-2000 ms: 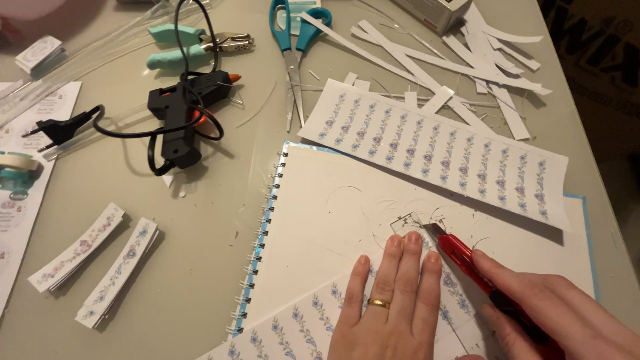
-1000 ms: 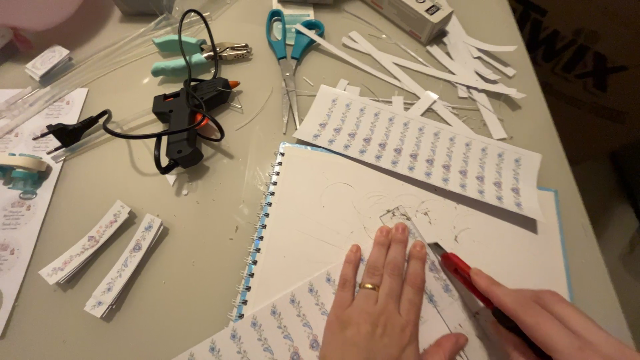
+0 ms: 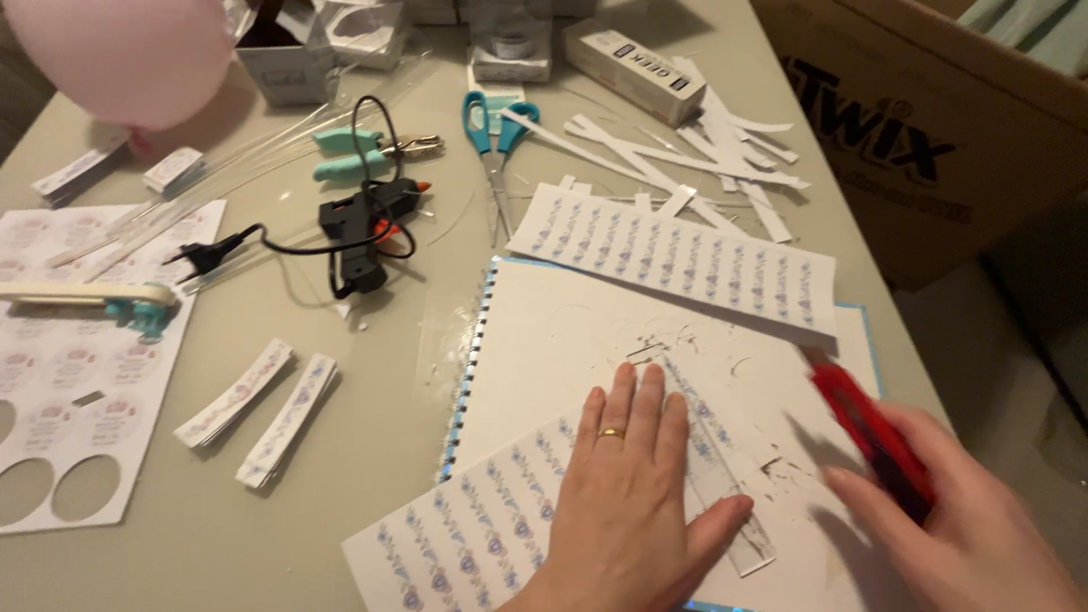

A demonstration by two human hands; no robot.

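Note:
My left hand [image 3: 633,476] lies flat, pressing a clear ruler [image 3: 722,476] onto a flower-patterned paper sheet [image 3: 459,544]. Beneath is a spiral-bound pad [image 3: 552,340] whose page bears many cut marks. My right hand [image 3: 960,501] grips a red utility knife [image 3: 867,433], raised to the right of the ruler and blurred. A second sheet printed with flower bands [image 3: 680,263] covers the top edge of the pad. Two stacks of cut floral strips, one [image 3: 238,395] beside the other [image 3: 289,421], rest on the table left of the pad.
Teal-handled scissors [image 3: 495,161], white paper offcuts [image 3: 646,166], a black glue gun [image 3: 361,229] and a teal hole punch [image 3: 357,157] lie beyond the pad. A small box [image 3: 633,72] stands at the back. A punched label sheet [image 3: 76,374] is left; a cardboard box [image 3: 926,127] is right.
My right hand has moved the knife away from the ruler, to the right. My left hand stays flat on the ruler and sheet. The view now takes in more of the table's back.

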